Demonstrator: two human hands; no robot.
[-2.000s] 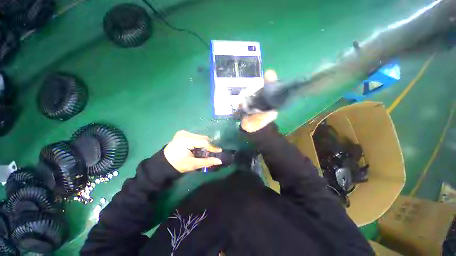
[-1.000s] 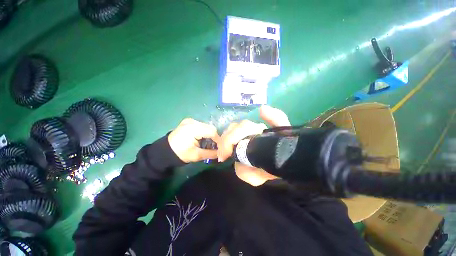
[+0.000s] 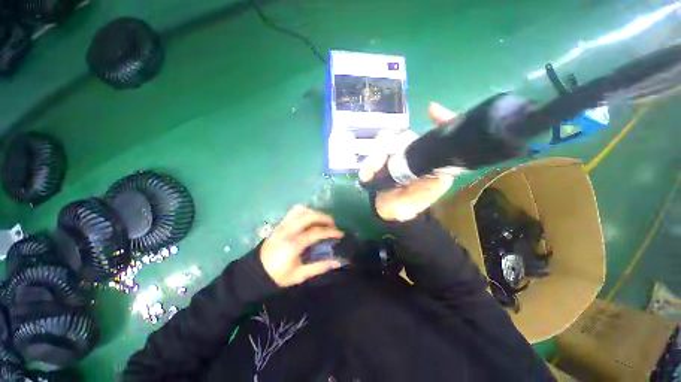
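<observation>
My right hand (image 3: 411, 183) is closed around the black electric screwdriver (image 3: 467, 138), whose tip end is near the front of the blue-and-white screw feeder (image 3: 367, 104). The driver slants up to the right into a dark cord. My left hand (image 3: 300, 248) grips a small black part (image 3: 322, 252) close to my body, low in the middle of the view. Its lower side merges with my dark clothing, so its full shape is hidden.
Black ribbed fan heads (image 3: 151, 211) lie at the left and upper left on the green surface. Shiny screws (image 3: 153, 280) are scattered beside them. An open brown carton (image 3: 571, 246) with black parts stands at right, near a blue stool (image 3: 595, 119) and closed cartons (image 3: 616, 332).
From one second ago, my right hand and the screwdriver have moved up and away from my left hand to the feeder. My left hand has shifted slightly down with the part. The view has shifted.
</observation>
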